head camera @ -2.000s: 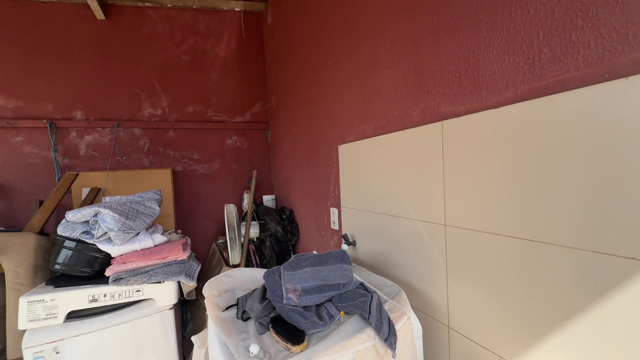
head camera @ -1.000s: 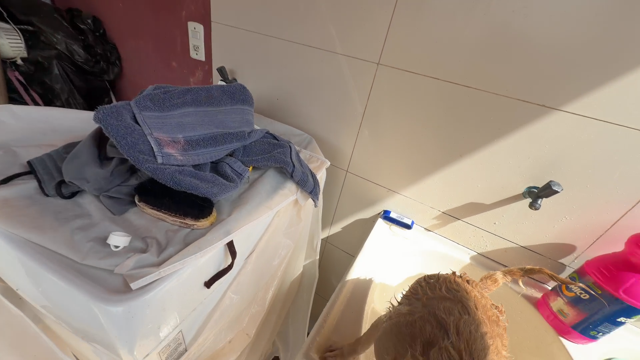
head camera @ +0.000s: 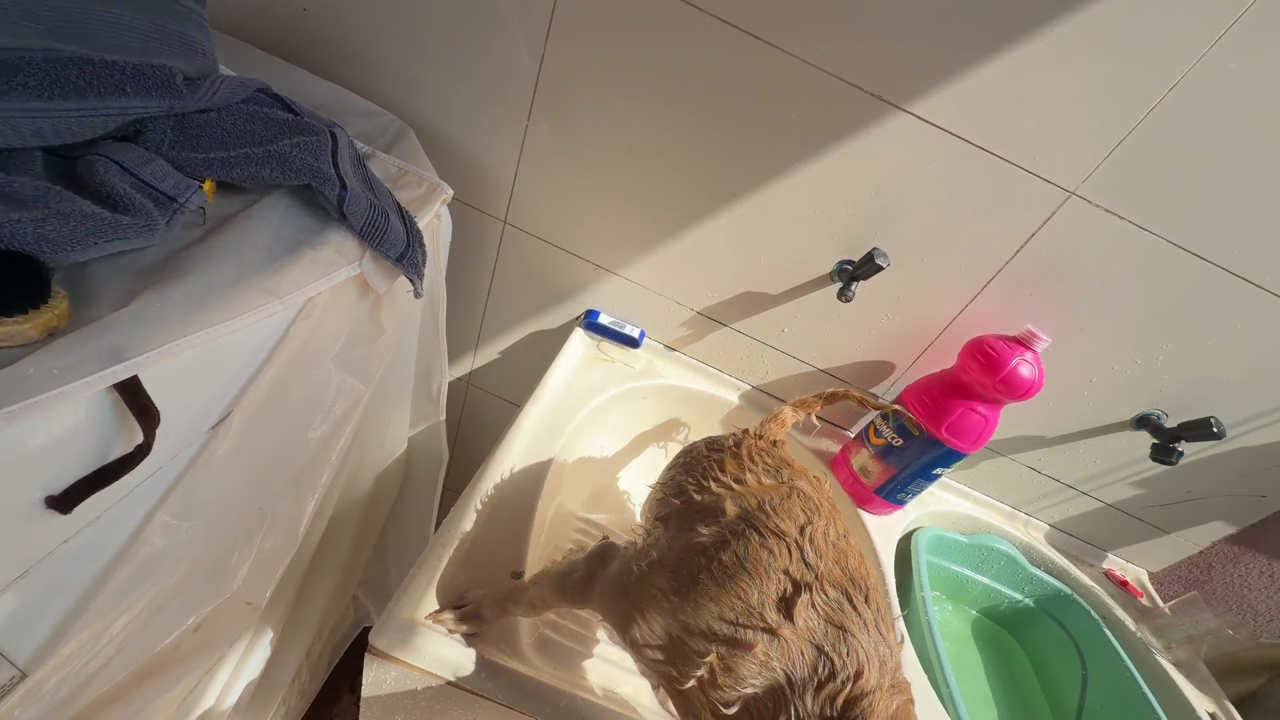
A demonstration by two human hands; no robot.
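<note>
Neither of my hands shows in the head view. A wet, brown-furred dog (head camera: pixel 770 580) stands in the left basin of a cream laundry sink (head camera: pixel 480 510), one paw on the rim at the left. Its head is out of frame below. The tail reaches toward a pink plastic bottle (head camera: pixel 965 410) with a blue label, which stands on the rim between the basins. In the right basin sits a green plastic tub (head camera: pixel 1010 630) with liquid in it. A blue bar-shaped item (head camera: pixel 612 329) with a white label lies on the back left corner.
Left of the sink, a blue-grey towel (head camera: pixel 250 140) and a bristle brush (head camera: pixel 35 310) lie on a covered white appliance (head camera: pixel 200 340). Two taps, one left (head camera: pixel 858 272) and one right (head camera: pixel 1178 436), stick out of the tiled wall. A small red item (head camera: pixel 1124 583) lies on the right rim.
The view has swung far right and down from the red walls and folded laundry to the sink. The dog and bottle show one second ago too; the green tub has come into view.
</note>
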